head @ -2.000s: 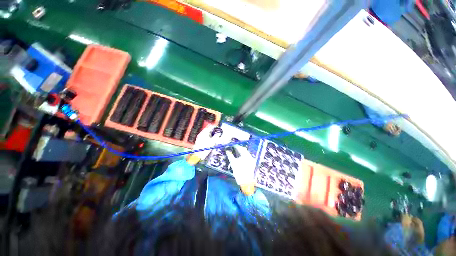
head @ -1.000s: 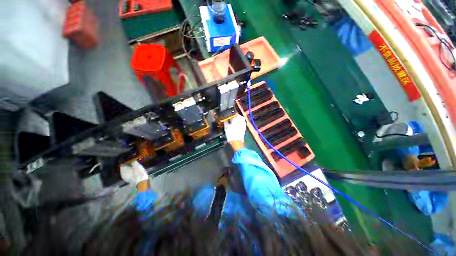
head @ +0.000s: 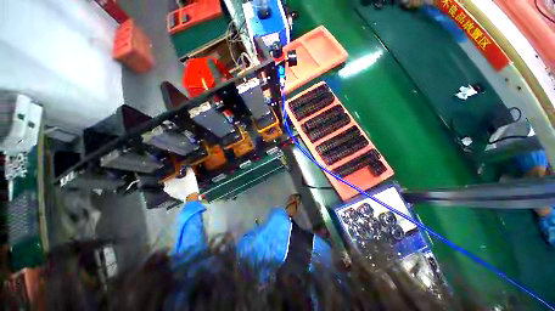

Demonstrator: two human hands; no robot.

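My left hand (head: 182, 185), in a white glove, is at the row of station fixtures (head: 210, 118), in front of an orange-brown lower part. A small black round part (head: 182, 172) shows at its fingertips, seemingly pinched. My right hand is not in view. The fixtures have black frames and grey blocks. A salmon-orange compartment bin (head: 344, 189) at the right holds tight rows of black ribbed parts. Below it a blue-edged tray (head: 395, 197) holds loose black-and-silver round parts.
A blue air hose (head: 365, 193) crosses the bin and tray. An orange tray (head: 313, 56), a blue-and-white box (head: 266, 25) and a red bucket (head: 201, 76) lie beyond. A grey post (head: 481, 194) and another person's blue sleeve (head: 532, 163) are at the right.
The view has swung from the bench trays to the station row. My right hand was at the fixture nearest the bin and has left view. My left hand is now higher at the fixtures.
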